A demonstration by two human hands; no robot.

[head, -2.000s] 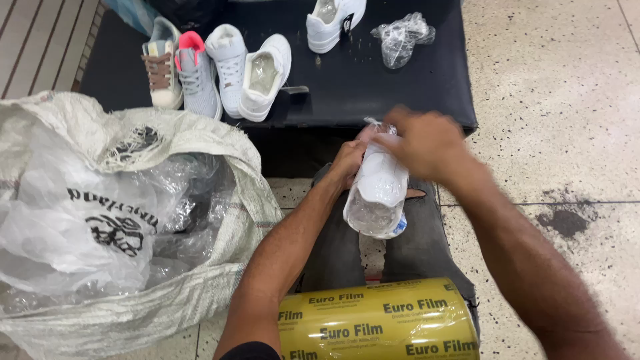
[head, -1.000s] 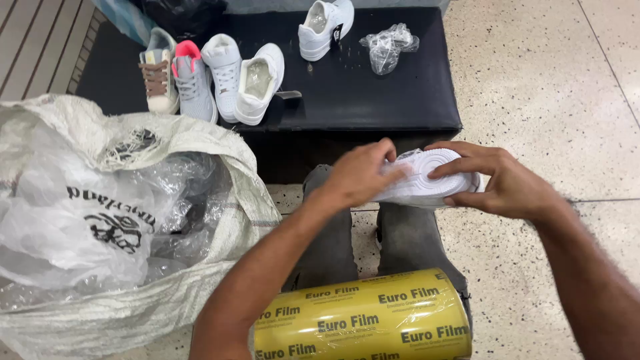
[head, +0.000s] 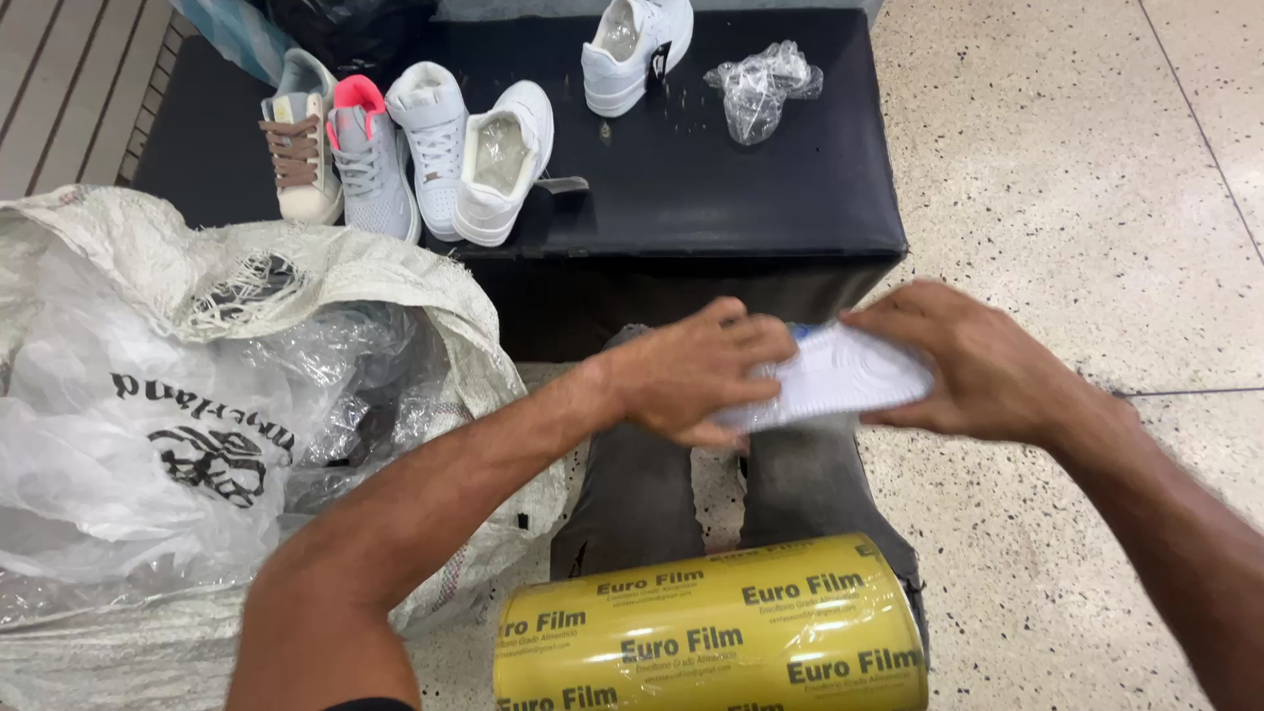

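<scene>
A white shoe (head: pixel 839 380), its sole turned up, is held between my hands above my knees, slightly blurred. My left hand (head: pixel 706 375) grips its left end with bent fingers. Around the right end close the fingers and thumb of my right hand (head: pixel 953 365). Part of the shoe's underside is hidden, and a bit of blue shows at its far edge. A yellow Euro Film roll of plastic film (head: pixel 711 632) lies across my lap, nearer to me than the shoe.
Beyond my knees is a black padded bench (head: pixel 711 188) bearing several shoes, among them a white sneaker (head: pixel 504 163) and another white sneaker (head: pixel 632 54), and crumpled clear film (head: pixel 760 89). At left stands a woven sack (head: pixel 395 267) with plastic bags inside.
The shoe was upright with its opening toward me two seconds ago; it is now sole up and lies crosswise. My left hand has closed onto its left end since one second ago.
</scene>
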